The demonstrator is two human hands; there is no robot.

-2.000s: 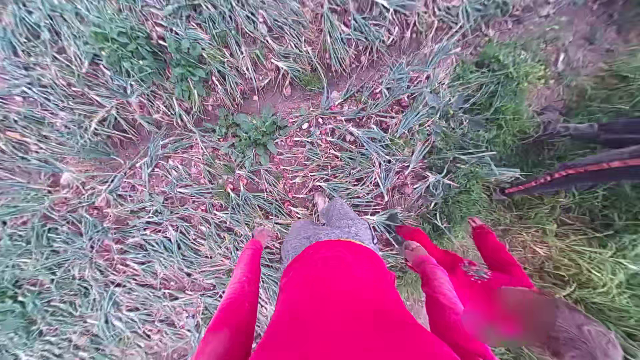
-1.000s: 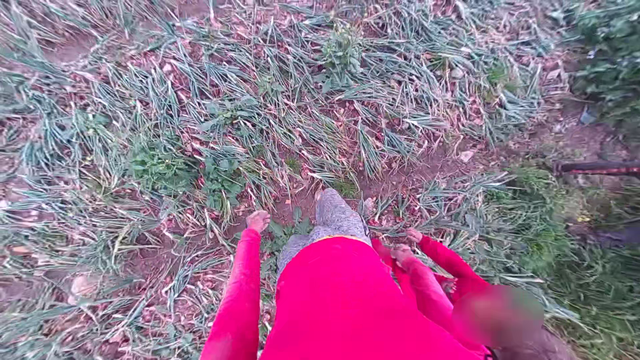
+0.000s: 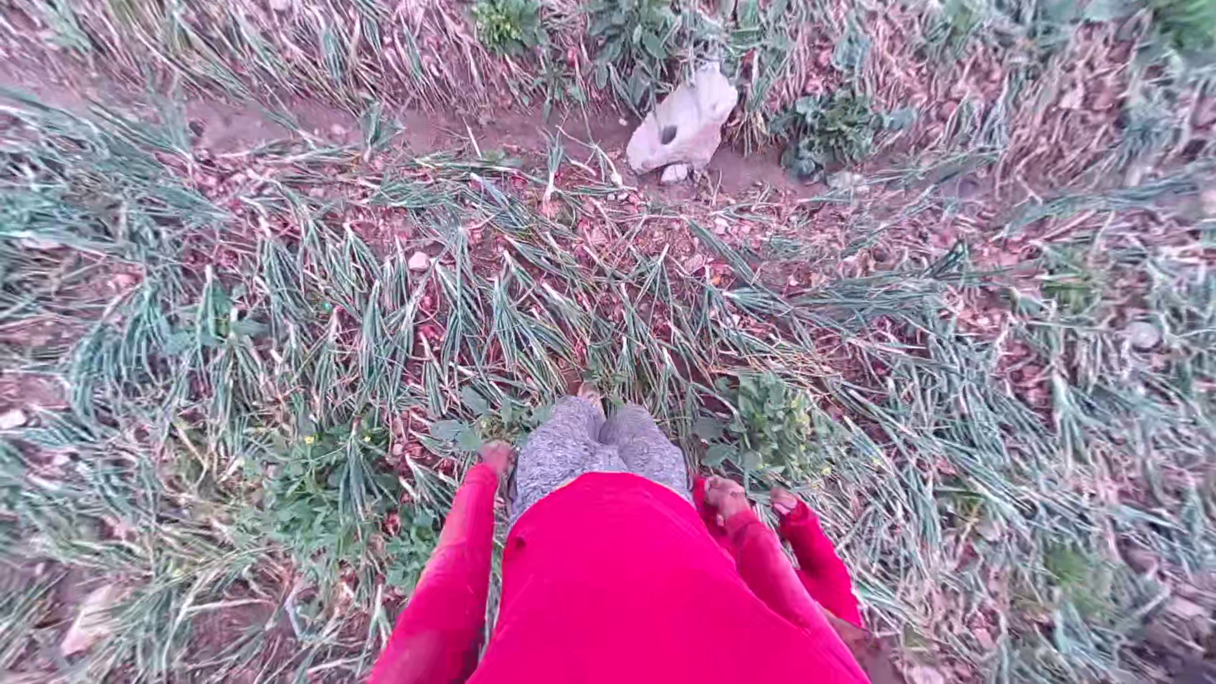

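Observation:
My left hand (image 3: 497, 456) hangs by my left thigh, beside my grey trousers (image 3: 564, 446); its fingers are small and blurred, and no object shows in it. My right hand (image 3: 727, 497) is low at my right side, close to the hand of another person (image 3: 784, 502), whose red sleeve lies alongside mine. Whether the two hands touch cannot be told. Around my legs lie flattened green onion plants (image 3: 503, 323), with reddish bulbs (image 3: 432, 332) among the leaves.
A large pale stone (image 3: 686, 119) lies ahead in a bare soil furrow (image 3: 427, 131). Leafy weeds (image 3: 774, 423) grow right of my legs and more weeds (image 3: 328, 475) to the left. Another pale stone (image 3: 92, 617) lies at the lower left.
The view has turned and moved over the field, with the pale stone ahead now in sight. The other person stays at my right side. The dark, red-striped thing at the right is out of view.

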